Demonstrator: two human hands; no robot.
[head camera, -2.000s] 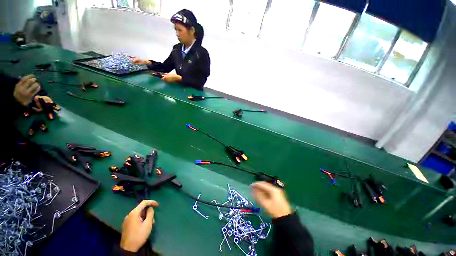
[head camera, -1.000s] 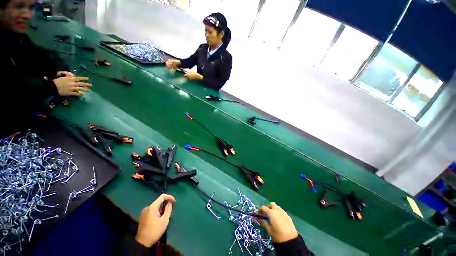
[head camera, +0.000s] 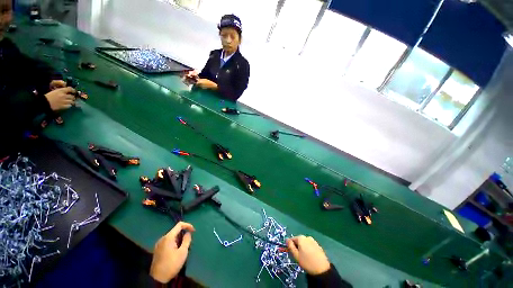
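Observation:
My left hand (head camera: 170, 255) is closed around a dark piece, likely a black clamp, at the near edge of the clamp pile (head camera: 181, 183); most of the piece is hidden in the fist. My right hand (head camera: 308, 254) pinches the end of a thin dark lead (head camera: 239, 225), with a little red beside the fingertips. The lead runs left to a black clamp (head camera: 201, 198) at the pile. The heap of silver springs (head camera: 273, 250) lies under and left of my right hand. One loose spring (head camera: 226, 243) lies between my hands.
A black tray (head camera: 115, 197) heaped with springs stands at left. More clamps (head camera: 107, 159) lie beyond it. The belt carries spaced clamps (head camera: 247, 181) and a cluster (head camera: 363, 211). A worker's hand is at far left (head camera: 61, 97); another person sits opposite (head camera: 228, 70).
The view has shifted. The belt clamps stand further left relative to the pile. My right fingers have closed further on the lead end. The left neighbour's hands have drawn together around a black piece.

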